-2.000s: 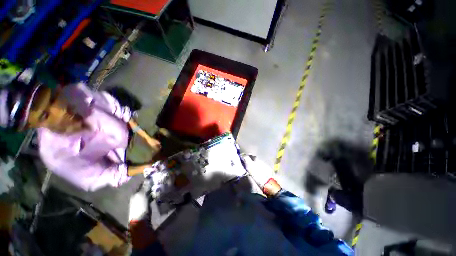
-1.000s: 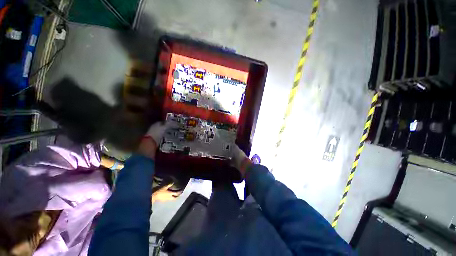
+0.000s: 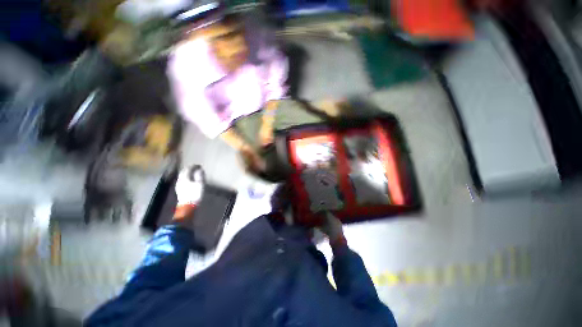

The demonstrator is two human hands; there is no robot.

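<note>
The view is strongly blurred. A black tray (image 3: 413, 185) lined with a red-orange sheet lies on the floor right of centre. Two circuit boards lie in it side by side, a left board (image 3: 321, 185) and a right board (image 3: 367, 169). My right hand (image 3: 332, 231) is at the tray's near edge; its fingers are too blurred to tell if it grips. My left hand (image 3: 189, 187), in a white glove with an orange-red cuff, is over a second dark tray (image 3: 214, 214) at the left. Whether it touches that tray is unclear.
A person in pink (image 3: 230, 83) sits beyond the trays, arms reaching towards the lined tray's left side. A grey-white panel with dark edges (image 3: 498, 108) is at the right. A green surface (image 3: 392, 60) and an orange-red one (image 3: 434, 18) are at the top. Yellow floor tape (image 3: 447, 276) runs at lower right.
The second board, held above the tray two seconds ago, now lies in it and is let go. My view has turned left. My left hand has moved away to the dark tray.
</note>
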